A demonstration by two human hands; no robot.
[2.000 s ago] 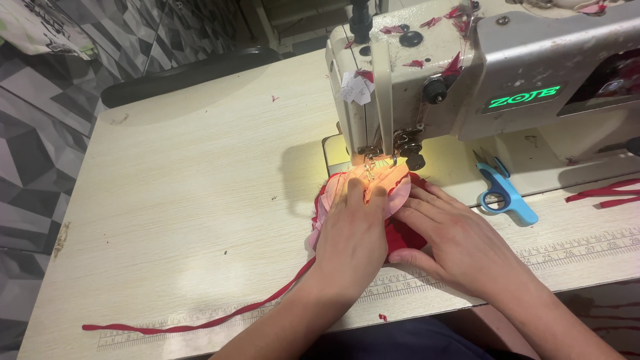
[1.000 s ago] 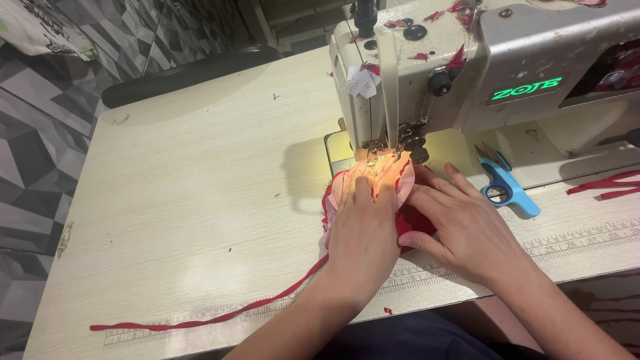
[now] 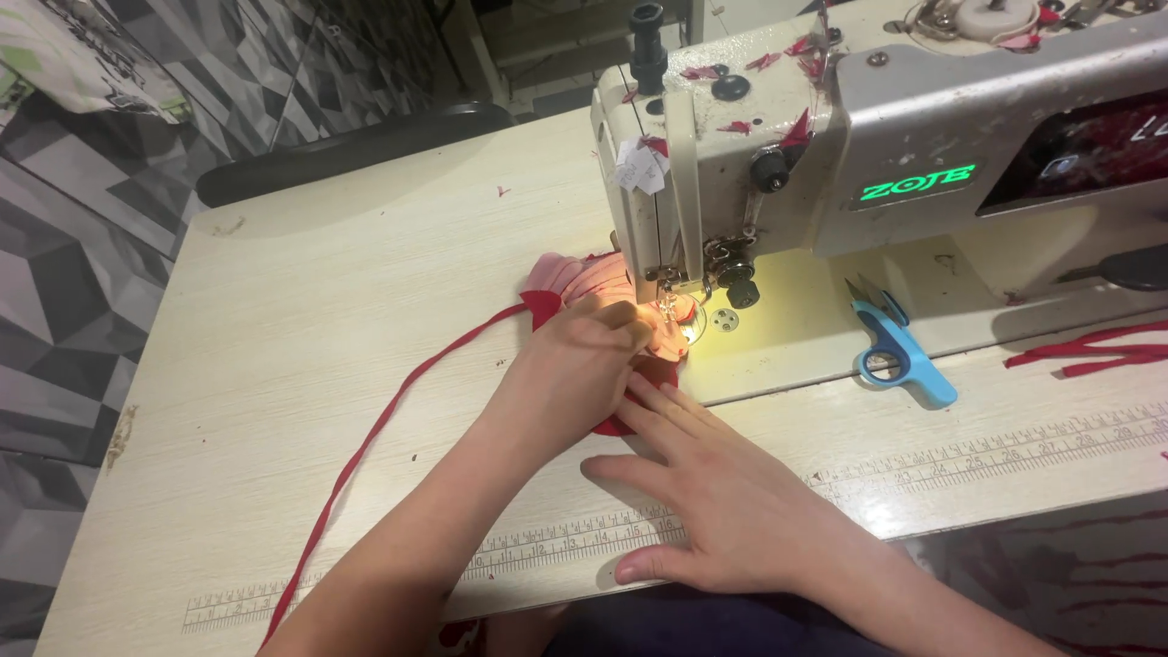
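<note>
A pink pleated fabric piece [image 3: 584,276] with red fabric [image 3: 659,374] at its edges lies under the needle area of a Zoje sewing machine [image 3: 721,173]. My left hand [image 3: 584,365] rests on the piece just left of the needle, its fingers bent and bunched on the cloth; their tips are partly hidden. My right hand [image 3: 703,474] lies flat with fingers spread, its fingertips on the red fabric and its thumb on the table. A narrow red fabric strip [image 3: 365,447] runs from the piece's left side down to the table's front edge, passing by my left forearm.
Blue thread snips [image 3: 912,365] lie right of the needle, across the machine bed's front edge. Red strips [image 3: 1086,351] lie at the far right. A printed ruler scale [image 3: 566,538] runs along the table's front. Fabric scraps sit on the machine head.
The pink piece has turned and now reaches farther left of the needle. The red strip's trailing part has shifted. My left hand's fingers have bunched; my right hand has moved toward the table's front edge.
</note>
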